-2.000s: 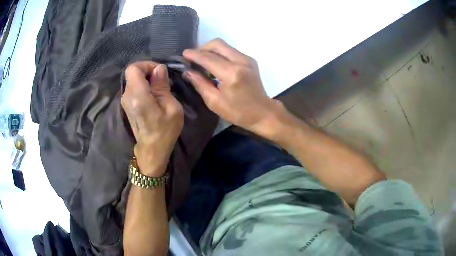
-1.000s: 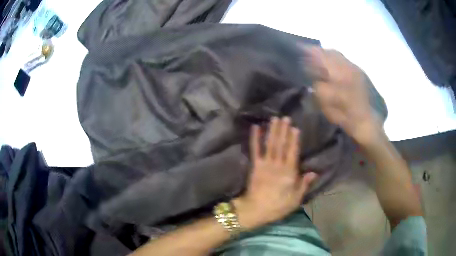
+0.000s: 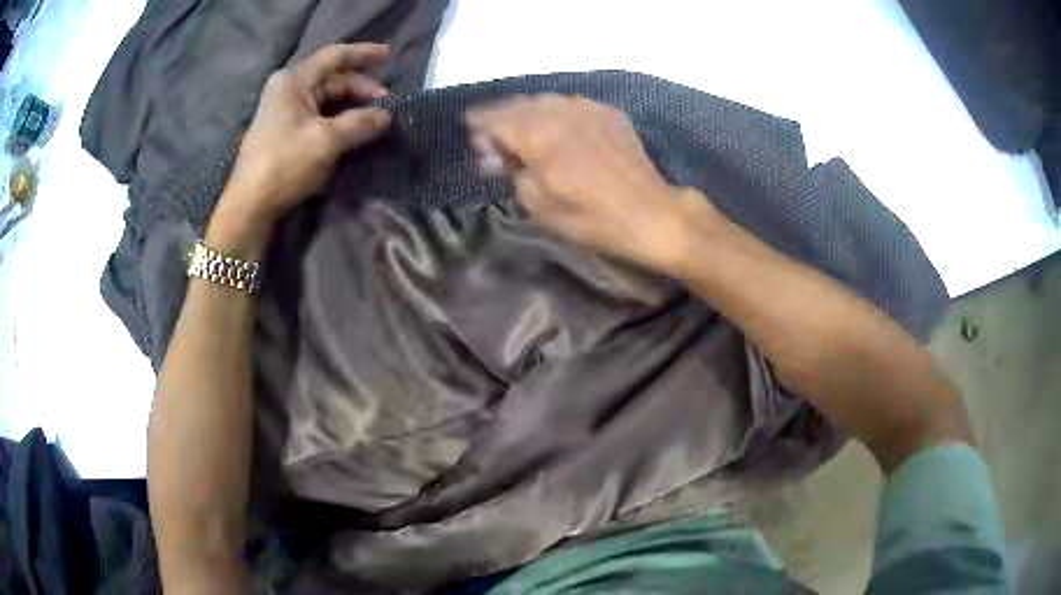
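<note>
The dark grey-brown jacket [image 3: 721, 140] lies across the table and the lap, with its woven facing along the far side and its shiny lining [image 3: 512, 360] facing up nearer me. My left hand [image 3: 308, 128], with a gold watch on the wrist, has thumb and index finger closed on the jacket's far edge; its other fingers are raised. My right hand [image 3: 576, 169] is over the woven facing to the right, palm down with curled, blurred fingertips. Whether it holds anything is hidden. No buttons or snips can be made out.
The white table [image 3: 524, 35] shows beyond the jacket. Another dark garment [image 3: 989, 70] lies at upper right, and a dark heap [image 3: 70, 511] at lower left. A teal item [image 3: 33, 120] and a yellow-and-clear item [image 3: 21, 186] are at the left edge. Floor shows lower right.
The jacket has been turned so the shiny lining shows. My left hand has moved up and left from lying flat on the cloth to the far edge. My right hand has moved left.
</note>
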